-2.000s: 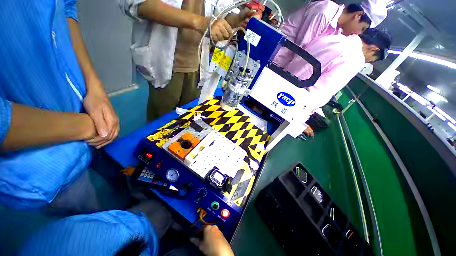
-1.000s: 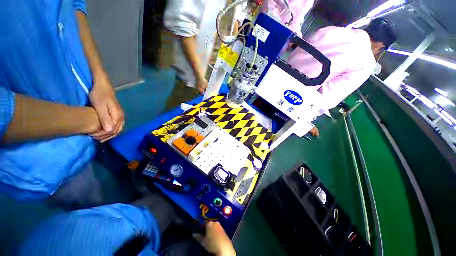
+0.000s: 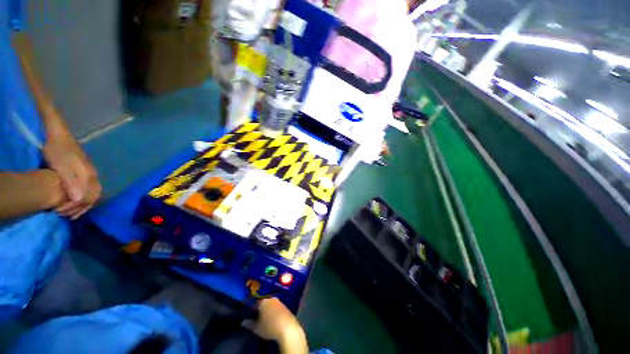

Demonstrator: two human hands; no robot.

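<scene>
The view is blurred. A blue benchtop press (image 3: 228,245) stands in front of me, with a black-and-yellow patterned bed (image 3: 304,164). On the bed lie a white perforated plate (image 3: 259,200), an orange insert (image 3: 207,199) on its left and a small black housing (image 3: 268,235) at its front right. The metal press head (image 3: 282,104) hangs above the back of the bed. My right hand (image 3: 275,321) is at the press's front right corner, below the lit red button (image 3: 286,278) and beside an orange cable. Its fingertips are hard to make out. My left hand is not in view.
A black compartment tray (image 3: 407,276) with several parts lies to the right on the green bench (image 3: 359,187). Metal rails (image 3: 452,187) run along the bench. At the left, a person in blue stands with clasped hands (image 3: 72,183). People are behind the press. Something red shows at the bottom right.
The view has turned, so the press and tray sit further left and a red and yellow item shows at bottom right. My right hand stays at the press corner.
</scene>
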